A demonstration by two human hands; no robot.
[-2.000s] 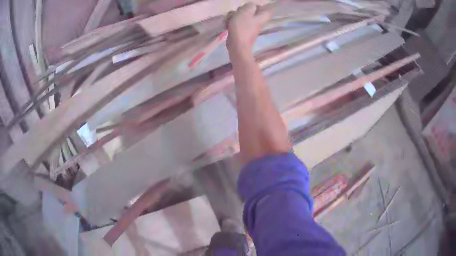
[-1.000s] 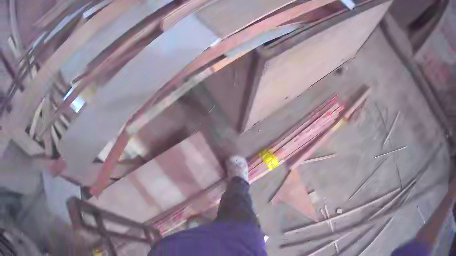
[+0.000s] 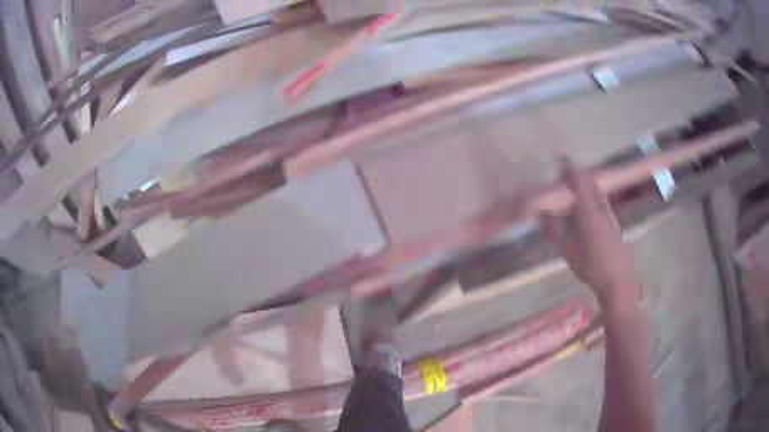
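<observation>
My right hand [image 3: 586,232], blurred, reaches in from the lower right over the scrap pile. Its fingers look partly spread at a long, narrow reddish wood strip [image 3: 679,159]. I cannot tell whether they grip it. Wide grey-tan board strips [image 3: 253,261] lie left of the hand, beside a pinkish board piece [image 3: 430,186]. A red-marked strip [image 3: 341,55] lies across the pile's upper part. My left hand is not in view.
A reddish bundle [image 3: 506,346] with a yellow tie [image 3: 433,376] lies on the floor near a shoe [image 3: 384,359]. A plywood panel [image 3: 287,346] lies lower left. Long curved-looking strips [image 3: 93,181] crowd the left side.
My right arm has come from the lower right edge up over the pile. The view has shifted, so more of the pile and less of the floor shows than a second ago.
</observation>
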